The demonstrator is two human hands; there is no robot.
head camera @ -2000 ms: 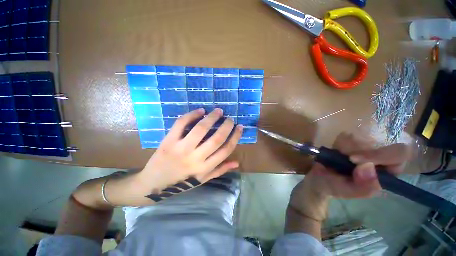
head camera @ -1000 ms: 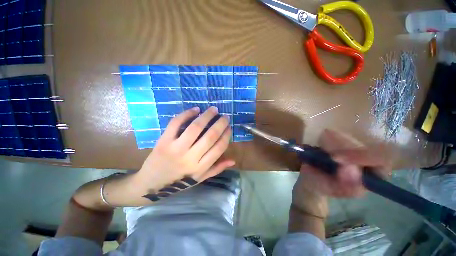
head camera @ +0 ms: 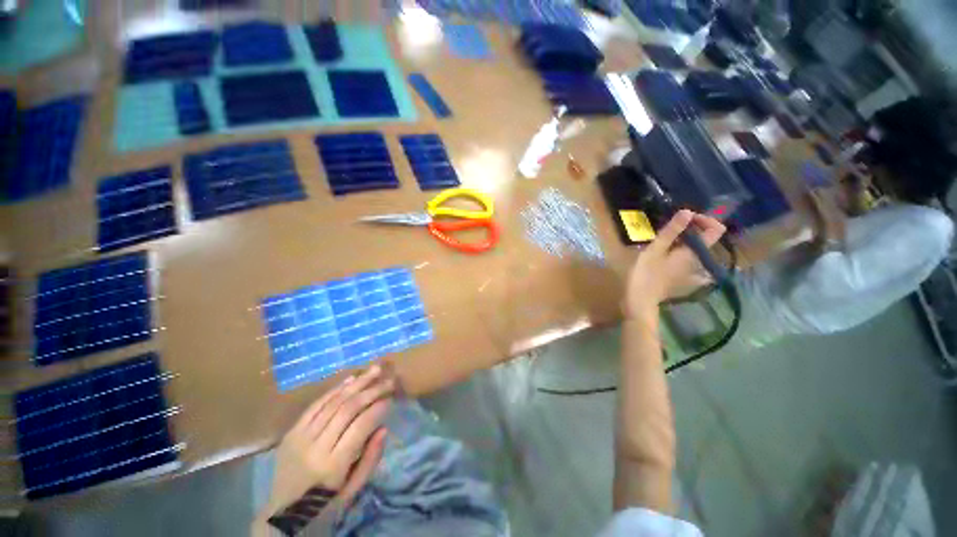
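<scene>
A bright blue solar cell string [head camera: 346,320] lies flat on the brown table, with thin silver ribbon leads past its left and right edges. My left hand [head camera: 341,425] rests at its lower edge, fingers together, with nothing visible in it. My right hand [head camera: 672,262] is at the right, over the table's edge, closed around the black soldering iron [head camera: 711,257]. The iron's tip is hidden near the black box with a yellow label [head camera: 636,223]. The black cord hangs below in a loop.
Scissors [head camera: 459,220] lie behind the string, with a heap of cut ribbon pieces [head camera: 561,223] and a white flux bottle [head camera: 540,147] to their right. Dark cell strings [head camera: 94,304] lie left and rear, some on a teal sheet [head camera: 136,117]. A person [head camera: 855,236] sits at right.
The view has swung to the right and up. My right hand has carried the iron away from the string to the black box. My left hand has slid off the cells to their lower edge.
</scene>
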